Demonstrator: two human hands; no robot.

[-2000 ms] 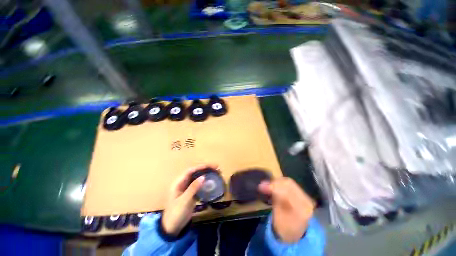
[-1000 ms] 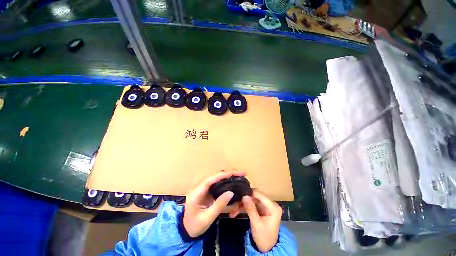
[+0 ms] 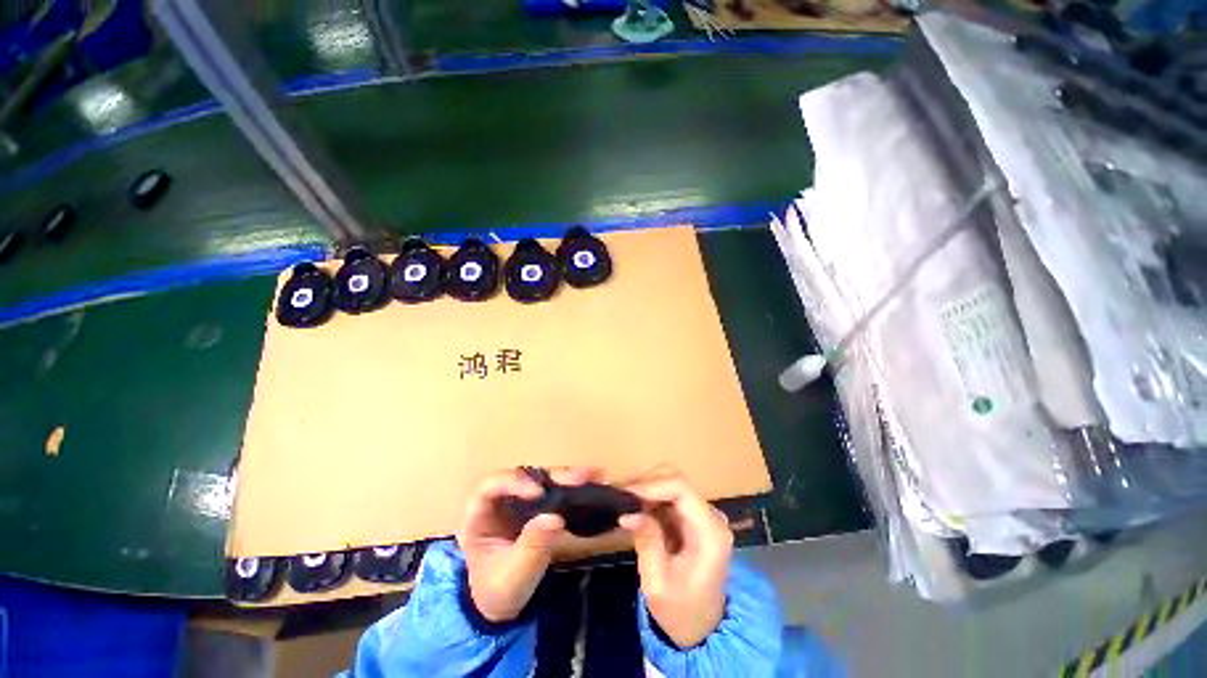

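Observation:
A black rounded housing (image 3: 582,507) is held between both hands above the near edge of the tan cardboard (image 3: 490,431), turned nearly edge-on. My left hand (image 3: 510,543) grips its left end with thumb and fingers. My right hand (image 3: 682,550) grips its right end. Its broad faces and any white centre are hidden; I cannot tell whether it is one part or two together. Several black units with white centres (image 3: 417,272) stand in a row along the cardboard's far edge. More units (image 3: 318,570) lie partly hidden below its near edge.
A small white bottle (image 3: 802,372) lies right of the cardboard. The plastic-wrapped tray stack (image 3: 927,318) fills the right side. A metal post (image 3: 265,126) rises behind the cardboard. Black parts (image 3: 150,188) lie on the far green belt. A blue bin (image 3: 80,629) is at lower left.
Two seconds ago the hands held two separate parts apart; these came together between both hands. Since the previous frame the held piece has tilted to nearly edge-on, and the view has shifted.

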